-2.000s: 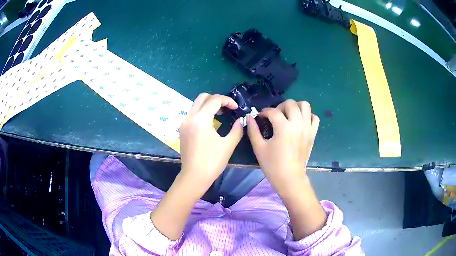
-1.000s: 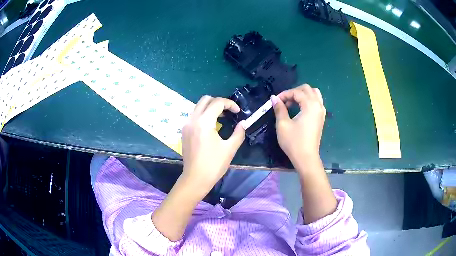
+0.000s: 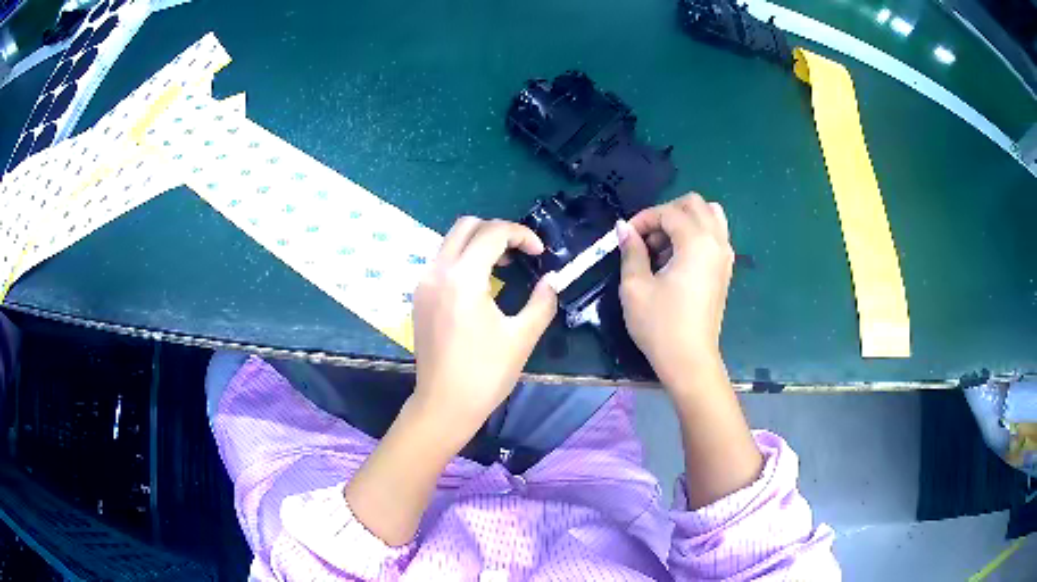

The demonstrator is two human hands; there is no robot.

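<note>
A narrow white adhesive strip [image 3: 586, 260] is stretched between my two hands, slanting up to the right, over a black plastic housing [image 3: 578, 216]. My left hand [image 3: 472, 301] pinches its lower left end between thumb and finger. My right hand [image 3: 680, 284] pinches its upper right end. The fingers hide parts of the housing's sides. Whether the strip touches the housing, I cannot tell. A second black housing [image 3: 586, 125] lies just beyond it on the green bench.
White adhesive sheets [image 3: 307, 210] with greenish marks overlap at the left of the bench [image 3: 387, 68]. A yellow strip [image 3: 859, 216] lies at the right. Another black part [image 3: 733, 27] lies at the far right. Black round pads [image 3: 57, 80] are far left. Dark crates [image 3: 91, 455] stand below left.
From two seconds ago, my right hand has moved up and right, and the strip, bunched between my fingers before, is now stretched straight. Since one second ago little has changed.
</note>
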